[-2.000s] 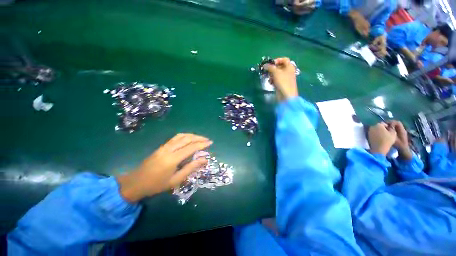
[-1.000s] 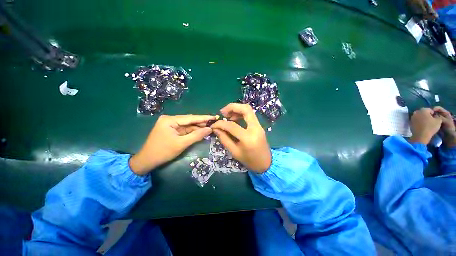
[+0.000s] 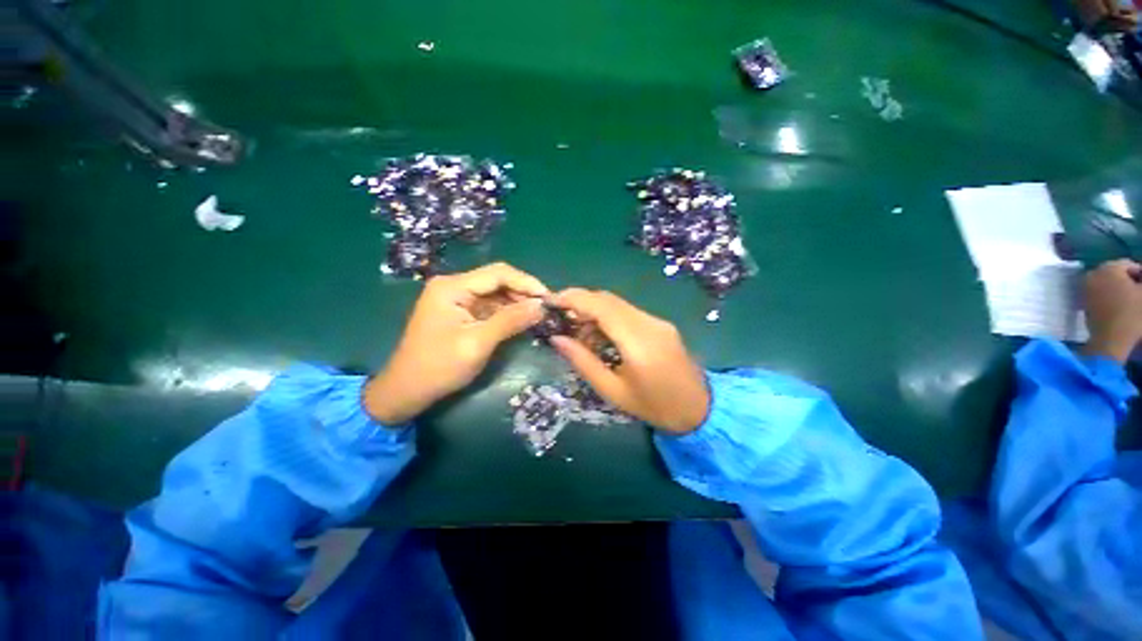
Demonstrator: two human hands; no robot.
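My left hand and my right hand meet at the centre and pinch a small dark module between their fingertips. The fingers cover part of it. A paler, silvery module pile lies on the green surface just under my hands, partly hidden by my right hand. A dark, glittering module pile lies beyond my left hand. Another dark module pile lies beyond my right hand.
A single module lies at the far side near clear film-like scraps. A white scrap lies at left, below a grey metal arm. A white paper sheet lies at right beside a neighbour's hand.
My right hand has come back from the far right pile to meet my left hand at the centre. Over the last second both hands stay together on the small module. The view has shifted.
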